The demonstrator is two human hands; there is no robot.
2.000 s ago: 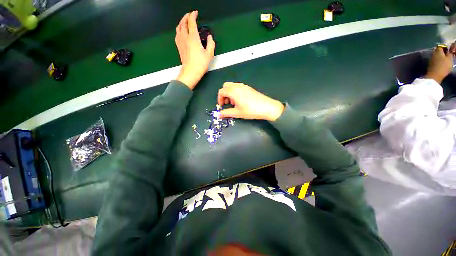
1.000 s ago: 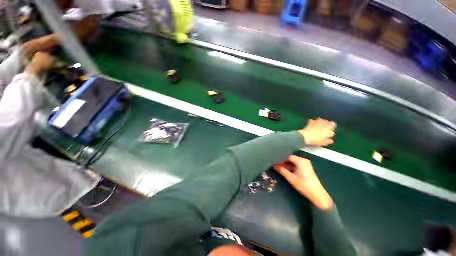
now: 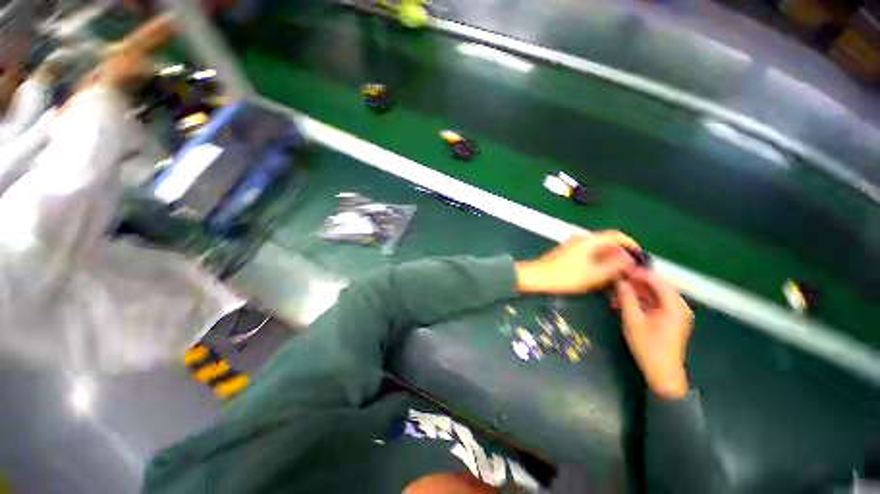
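My left hand and my right hand meet fingertip to fingertip near the white rail. A small black unit shows between the fingertips, held by my left hand. My right fingertips touch or come very close to it; whether they grip a small part is hidden by the fingers and blur. A loose pile of tiny white, silver and yellow pieces lies on the green bench below my hands.
Black units with yellow or white tabs ride spaced on the belt beyond the white rail. A clear bag of parts lies left of the pile. A blue box stands farther left. A person in white is at the far left.
The view has swung to the left side of the line. My left hand has come back from over the belt to the rail with a black unit, and my right hand has risen from the pile to meet it.
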